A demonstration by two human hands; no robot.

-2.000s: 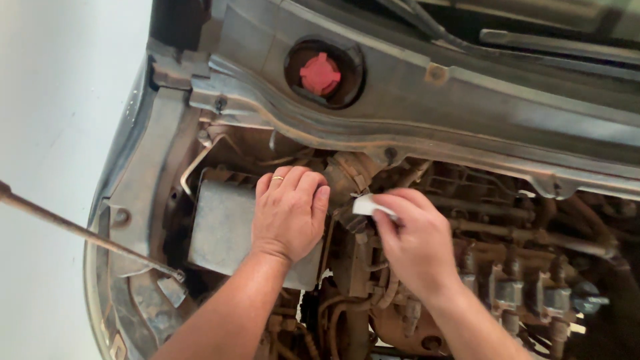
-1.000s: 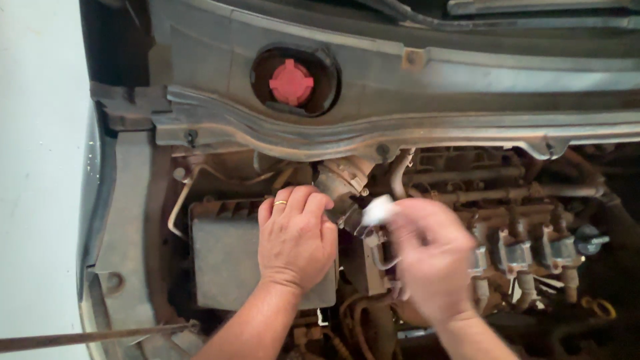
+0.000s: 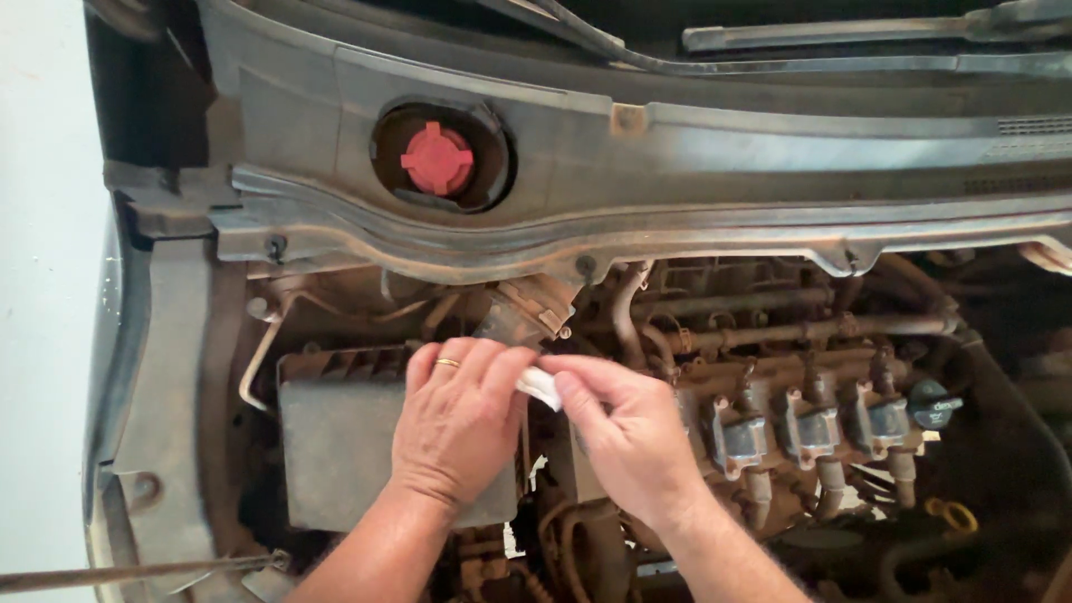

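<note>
In the head view a small wad of white cloth or paper (image 3: 540, 387) is pinched between the thumb and fingers of my right hand (image 3: 632, 435). My left hand (image 3: 461, 419), with a ring on one finger, lies over the right part of a dark plastic box cover (image 3: 335, 452), probably the air filter housing. Its curled fingertips meet the white wad, and what they grip underneath is hidden. Just above both hands is a dusty connector (image 3: 536, 306) on a duct or hose.
Ignition coils (image 3: 812, 427) stand in a row at the right, near a black oil filler cap (image 3: 934, 404). A red reservoir cap (image 3: 437, 159) sits in the cowl panel (image 3: 712, 167) above. A metal rod (image 3: 142, 574) crosses the lower left. The dipstick's yellow ring (image 3: 952, 515) is lower right.
My right hand has come in to the left with the white wad, which now touches my left hand's fingers. My left hand stays over the box cover.
</note>
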